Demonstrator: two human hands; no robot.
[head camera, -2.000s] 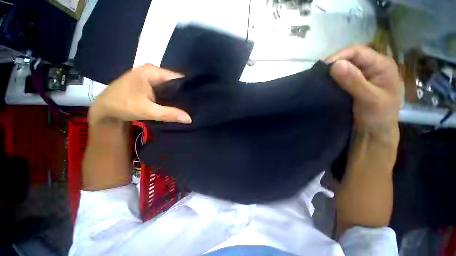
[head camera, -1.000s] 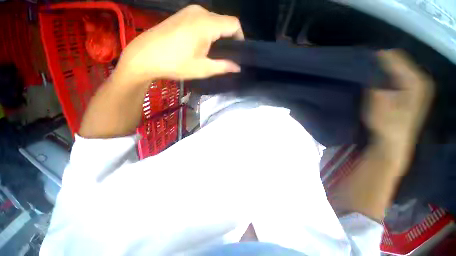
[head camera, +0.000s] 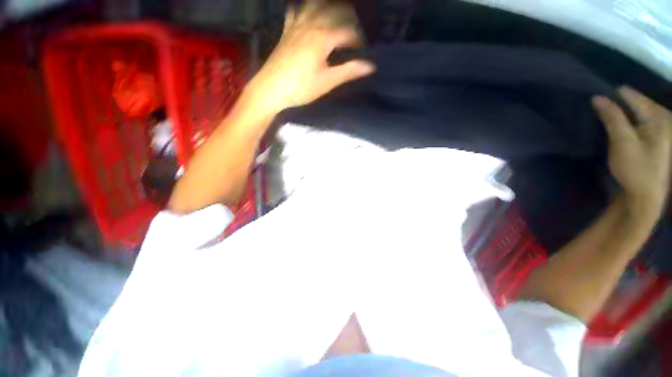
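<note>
A black fabric panel (head camera: 471, 92) lies spread across my lap, below the table edge. My left hand (head camera: 313, 55) is at its left end, thumb and fingers apart around the cloth's edge; blur hides whether it grips. My right hand (head camera: 637, 140) is at the right end, fingers spread on or beside the dark cloth. More black fabric hangs at the right, and its border with the panel is hard to tell.
A red plastic basket (head camera: 107, 132) stands at the left with a crumpled orange-red bag (head camera: 136, 90) inside. The white table edge (head camera: 589, 22) curves across the upper right. Red slotted baskets (head camera: 512, 254) show low at the right.
The view has tilted down from the table to the lap. The black panel has come down from in front of the table onto the lap, and my hands have moved farther apart.
</note>
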